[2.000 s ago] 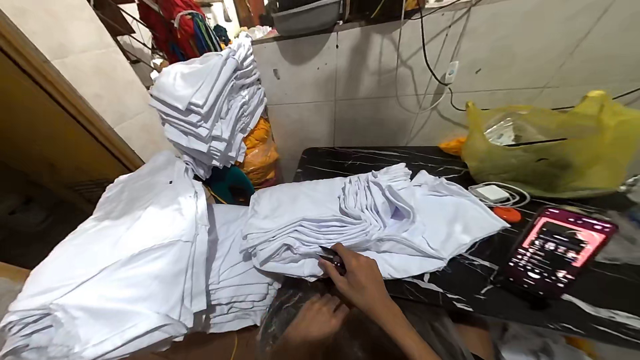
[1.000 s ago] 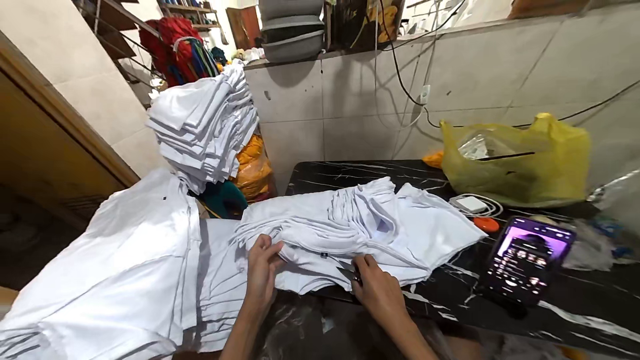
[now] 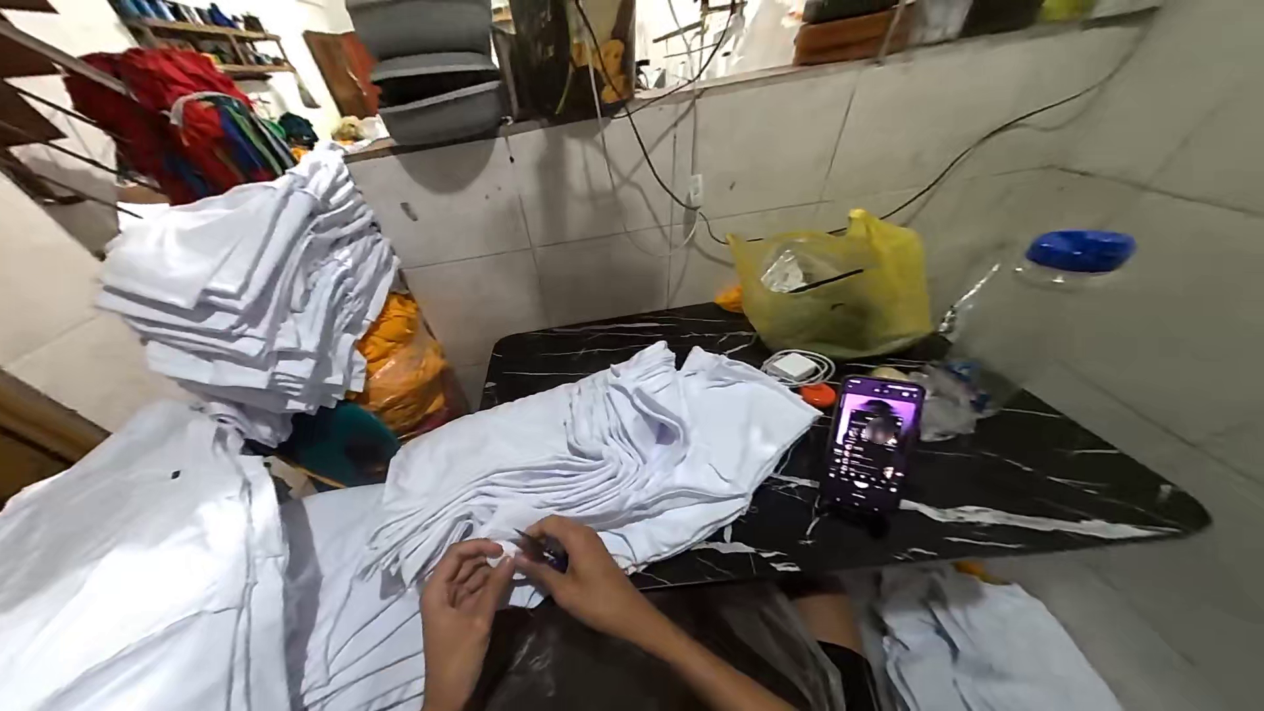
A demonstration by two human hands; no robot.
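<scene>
A layered pile of white fabric garments [image 3: 592,464] lies folded over the near left part of the black marbled table. At its near edge my left hand [image 3: 469,602] pinches a bit of the white cloth between thumb and fingers. Right beside it, my right hand [image 3: 573,573] holds a small dark cutting tool [image 3: 543,551], perhaps thread snips, its pointed tip toward the left fingertips. More white garments [image 3: 148,563] spread at the lower left, next to my left arm.
On the black marbled table [image 3: 1037,474] stand a lit phone [image 3: 874,444], a white charger with cable [image 3: 793,368] and a yellow plastic bag [image 3: 839,286]. A tall white fabric stack [image 3: 257,286] rises at the left by an orange bag [image 3: 403,365]. A blue-capped clear bottle [image 3: 1076,252] is at the right.
My left hand has risen from low in the view to the cloth's near edge. Since one second ago, my two hands have come close together. The view has shifted.
</scene>
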